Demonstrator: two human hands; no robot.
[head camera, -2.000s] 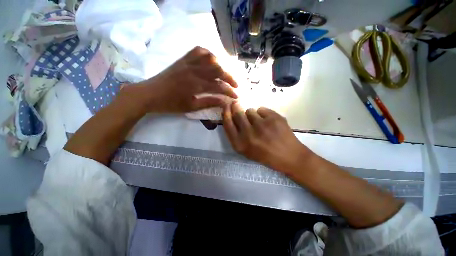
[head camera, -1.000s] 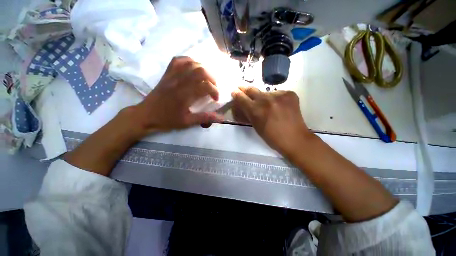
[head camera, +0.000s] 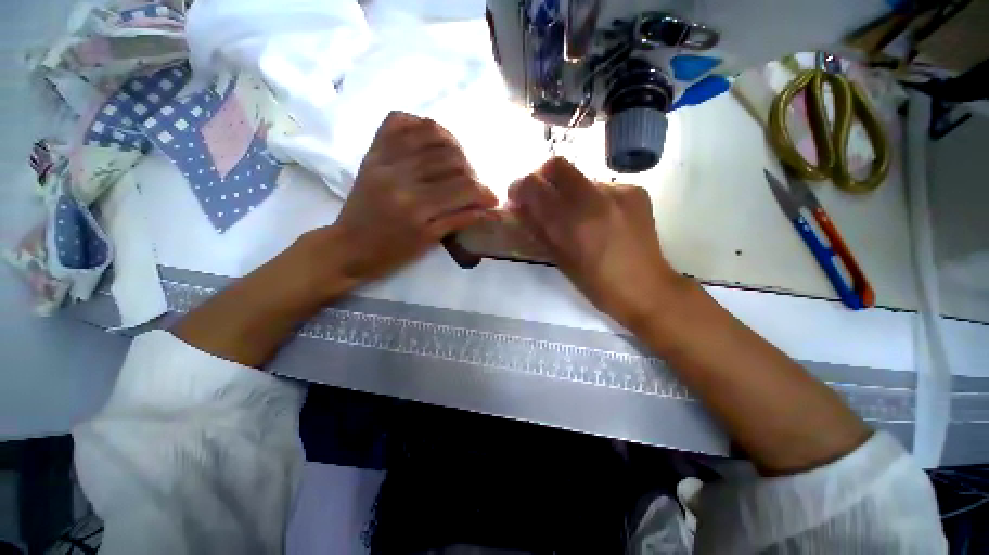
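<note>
My left hand (head camera: 415, 201) and my right hand (head camera: 589, 226) are close together in front of the needle area of the sewing machine (head camera: 564, 54), fingertips pinched. A little white fabric (head camera: 503, 206) shows between the fingertips, overexposed by the lamp; most of it is hidden by my fingers. The presser foot and needle (head camera: 555, 139) are just behind my right fingers, blurred by glare. Below the fingers lies the pale plate edge (head camera: 504, 240) with a dark rounded corner (head camera: 460, 253).
Patchwork-print fabric (head camera: 206, 136) and a white fabric pile (head camera: 282, 65) lie at left. The grey knob (head camera: 636, 139) and blue lever (head camera: 699, 89) are right of the needle. Scissors (head camera: 784, 128), thread snips (head camera: 821, 241) and a white strip (head camera: 927, 282) are at right. A scale (head camera: 477, 349) runs along the front.
The white piece showed more between my hands before; now my fingers cover most of it. My hands have come closer together. The whole view has shifted slightly.
</note>
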